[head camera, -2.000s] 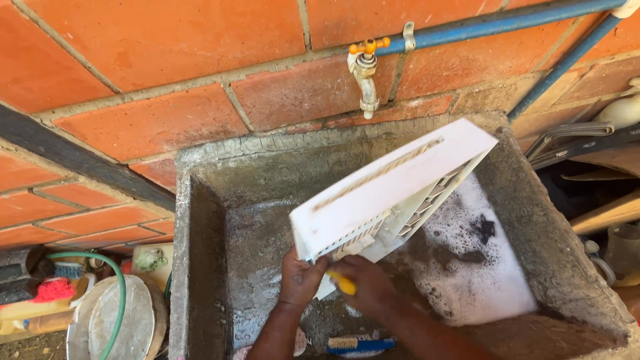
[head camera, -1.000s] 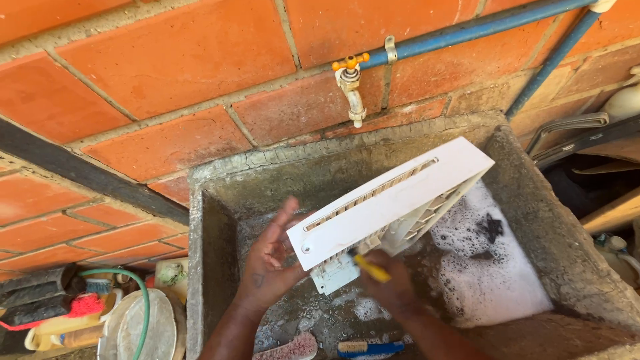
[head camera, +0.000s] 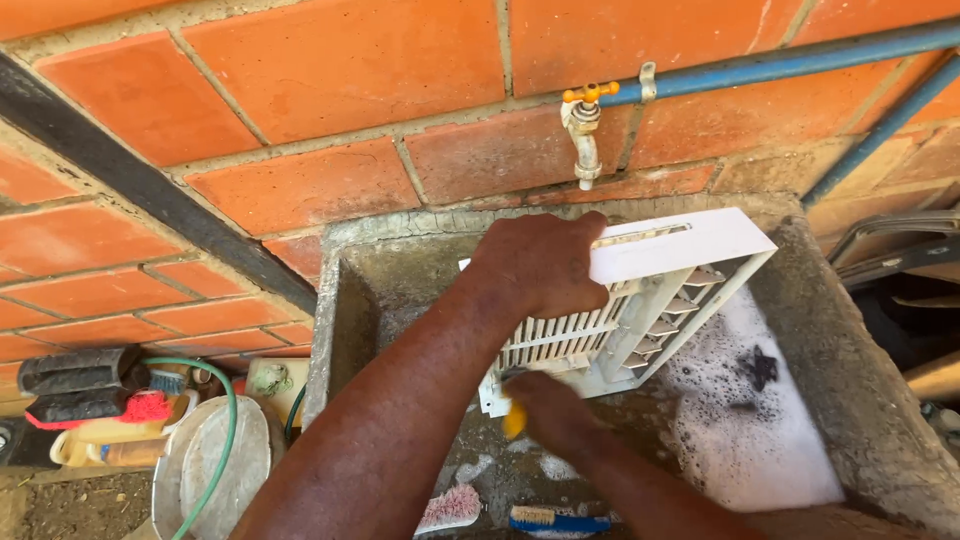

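Note:
My left hand (head camera: 536,266) grips the top edge of a white plastic vent grille (head camera: 690,240), which stands tilted in a concrete sink (head camera: 825,360). The grille has thin slats on one part and angled louvers on the other. My right hand (head camera: 551,409) is closed on a small yellow-handled tool (head camera: 514,420) at the grille's lower left corner; its working end is mostly hidden. Below, on the sink floor, lie a pink-bristled brush (head camera: 451,508) and a blue brush with pale bristles (head camera: 559,519).
Soapy water with a dark cloth-like scrap (head camera: 761,367) lies at the sink's right. Above, a tap with an orange handle (head camera: 585,135) joins a blue pipe (head camera: 750,66). On the left are a round metal lid or basin (head camera: 217,457), a green hose (head camera: 231,420) and a black object (head camera: 75,382).
My left hand has moved from the grille's lower left end up over its top edge. The grille has tilted so that its slatted face shows more. My right hand still holds the yellow-handled tool.

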